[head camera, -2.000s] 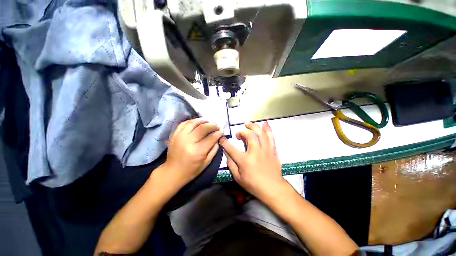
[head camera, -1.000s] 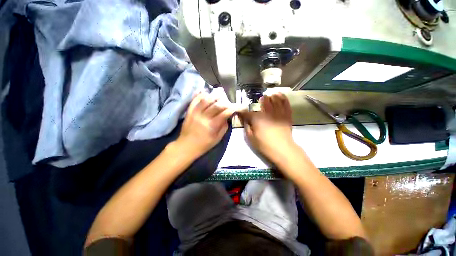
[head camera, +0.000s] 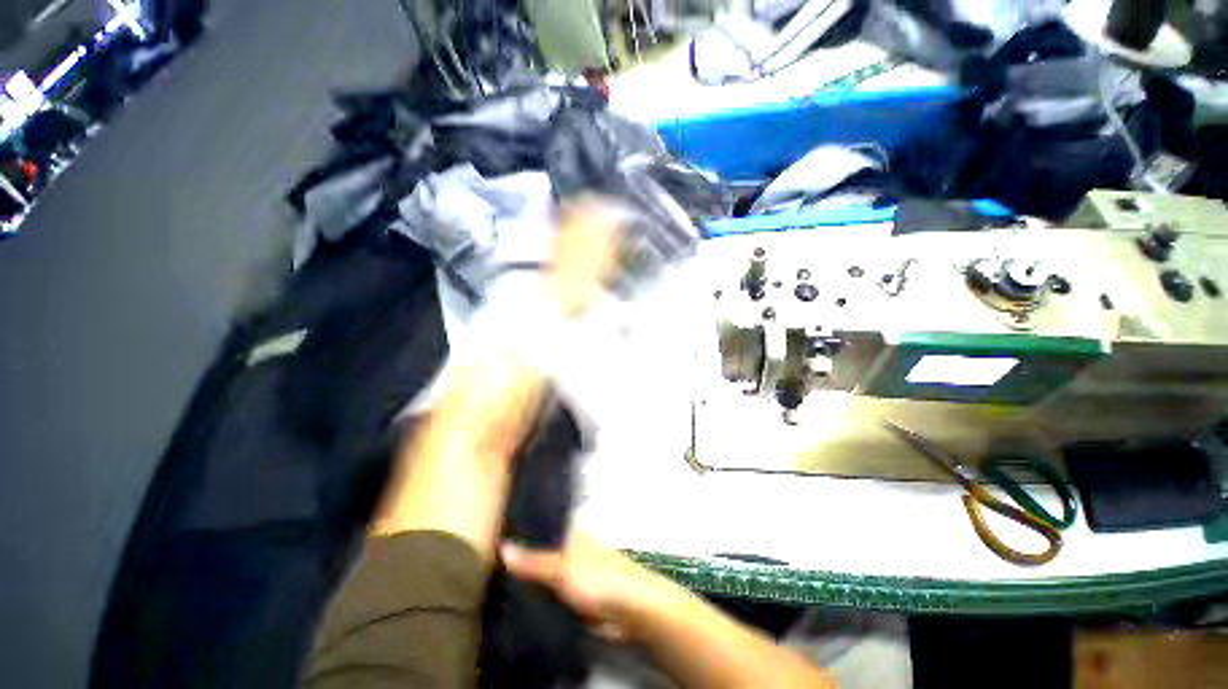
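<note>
The dark cloth (head camera: 269, 458) hangs over the left side, with pale grey-blue cloth (head camera: 465, 222) heaped behind it. My left hand (head camera: 572, 276) is blurred and reaches forward over the pale cloth; its grip cannot be made out. My right hand (head camera: 579, 579) is low at the table's front left, its fingers closed on the dark cloth beside my left forearm. The presser foot and needle area (head camera: 791, 393) of the sewing machine is right of both hands, with no cloth seen under it.
Scissors (head camera: 990, 498) with orange-yellow and green handles lie right of the needle, beside a black flat object (head camera: 1145, 487). The green table edge (head camera: 862, 590) runs along the front. Cloth bundles and a blue-edged surface (head camera: 808, 135) stand behind the machine (head camera: 929, 289).
The view has swung left and widened. Both hands have left the needle area for the left; my left hand has reached forward, my right has come back towards me. The grey cloth has shifted away.
</note>
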